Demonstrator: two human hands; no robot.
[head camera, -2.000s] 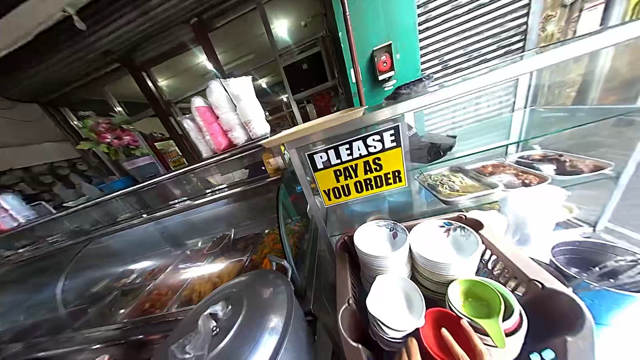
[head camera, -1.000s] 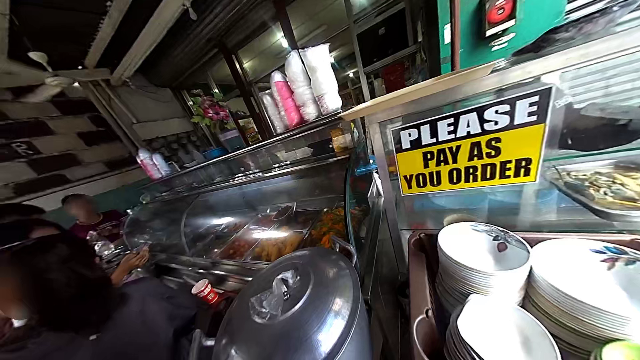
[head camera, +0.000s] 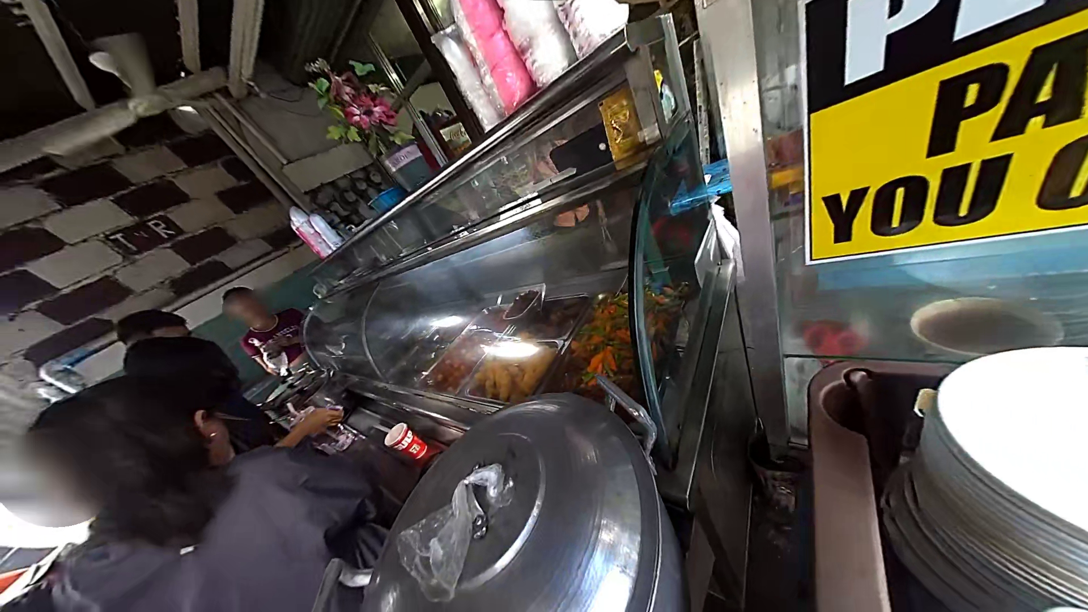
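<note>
Neither my left hand nor my right hand is in the picture. Nearest to me stands a large metal pot with a lid (head camera: 561, 510), and a clear plastic bag (head camera: 450, 535) is knotted at the lid's handle. Behind it, trays of cooked food (head camera: 510, 370) lie inside a curved glass display case (head camera: 408, 289). At the right edge, a stack of white plates (head camera: 1011, 476) rests in a brown plastic crate (head camera: 841, 510). Above the crate, a yellow and black sign (head camera: 943, 144) is fixed to a glass panel.
A person in dark clothing (head camera: 255, 518) is close at the left, with other people beyond along the counter. A red paper cup (head camera: 406, 442) stands beside the pot. Plastic-wrapped stacks of cups (head camera: 501, 51) and a vase of artificial flowers (head camera: 365, 110) top the case.
The view has swung left and nearer to the pot and display case. The bowls, the green ladle and the food trays on the right have left the picture; people at the left have come in.
</note>
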